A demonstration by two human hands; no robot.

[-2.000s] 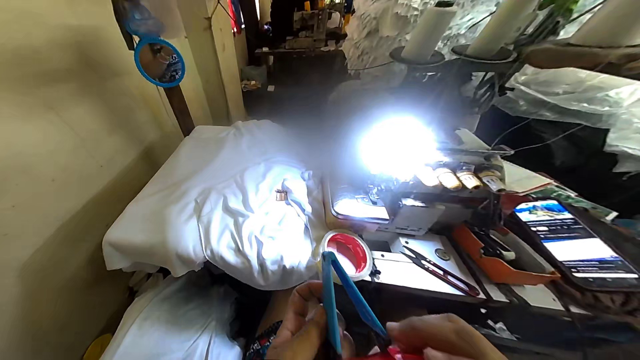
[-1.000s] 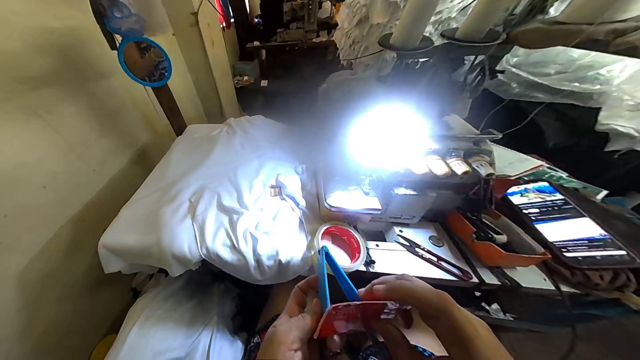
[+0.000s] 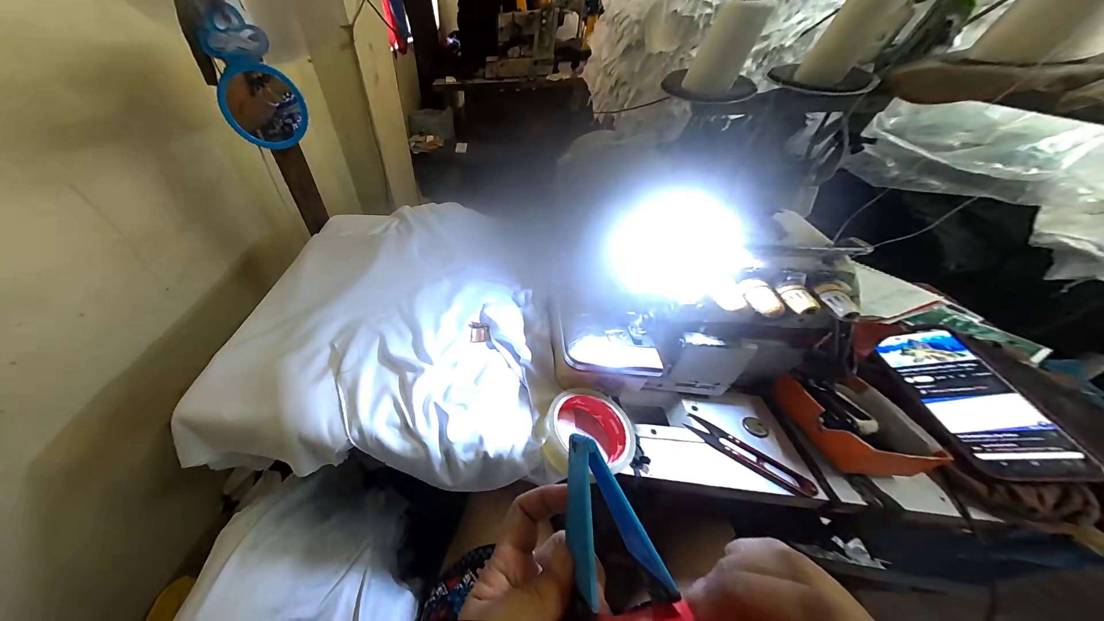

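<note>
At the bottom of the head view, my left hand [image 3: 526, 561] grips one arm of a folded blue strip [image 3: 582, 509], its bend pointing up and away from me. Beside it, my right hand [image 3: 768, 582] is closed near a red piece [image 3: 651, 611] at the strip's lower end; its fingertips are partly hidden. What the red piece is cannot be told. Just beyond the bend lies a roll of clear tape [image 3: 556, 423] with a red core. Thread snips [image 3: 750, 457] rest on the white machine bed to the right.
White fabric [image 3: 285, 345] is heaped at left. A sewing machine [image 3: 716, 362] with a glaring lamp [image 3: 677, 246] stands ahead. An orange tray [image 3: 897, 448] holds small tools, and a lit phone [image 3: 983, 397] lies at right. Thread cones [image 3: 724, 52] stand above; a blue-framed mirror [image 3: 263, 105] hangs at left.
The red piece, held up between both hands a second ago, is now lower and mostly out of view. My right hand has moved down and right, away from the blue strip.
</note>
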